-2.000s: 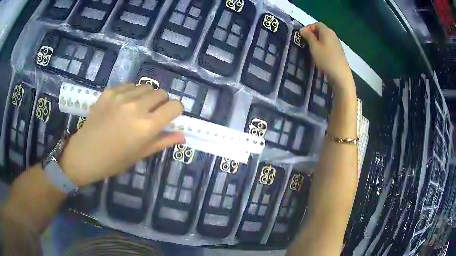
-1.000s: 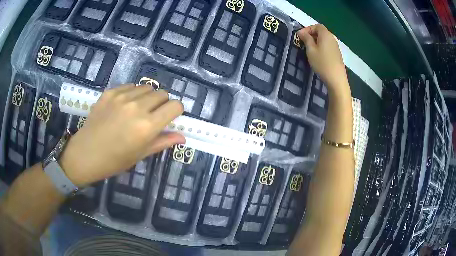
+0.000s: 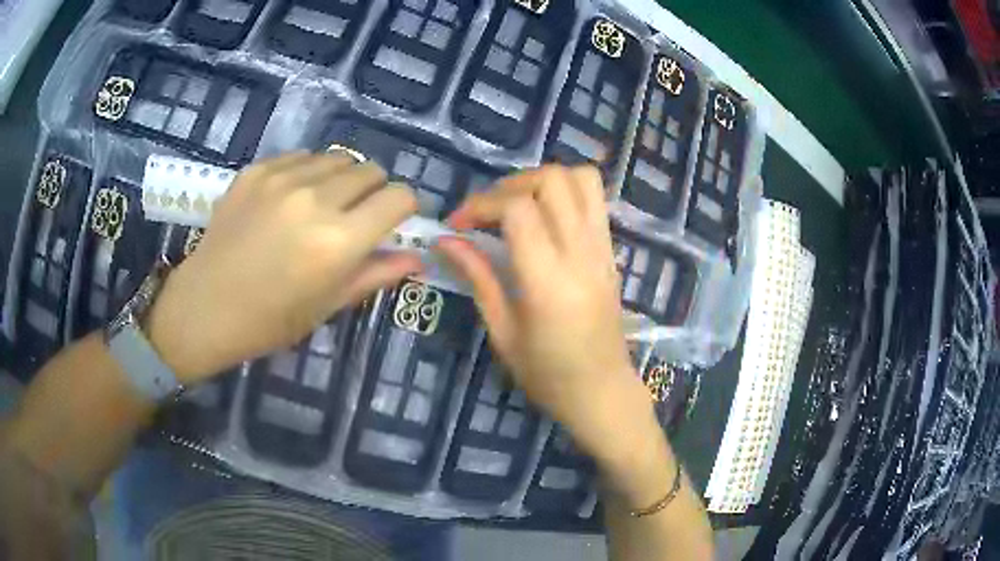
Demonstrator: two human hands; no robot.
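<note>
A white sticker strip (image 3: 186, 191) with rows of small dots lies across the middle of the clear blister tray (image 3: 294, 110). My left hand (image 3: 291, 241) grips it near its middle. My right hand (image 3: 537, 274) is at the strip just right of my left hand, thumb and index fingertips close together at its surface; whether they hold a piece is too small to tell. Black phone cases (image 3: 400, 400) sit in the tray pockets, many with gold-edged camera frames (image 3: 417, 307). My right hand hides the strip's right part and some cases behind it.
Spare dotted sticker sheets (image 3: 762, 362) lie right of the tray. Stacked black and clear trays (image 3: 910, 362) stand at the far right. A green surface (image 3: 790, 77) with a pale edge runs behind the tray at the upper right.
My right hand has moved from the case at the tray's upper right down and left to the strip, uncovering that case and the spare sheets. My left hand keeps its grip. The view has shifted slightly.
</note>
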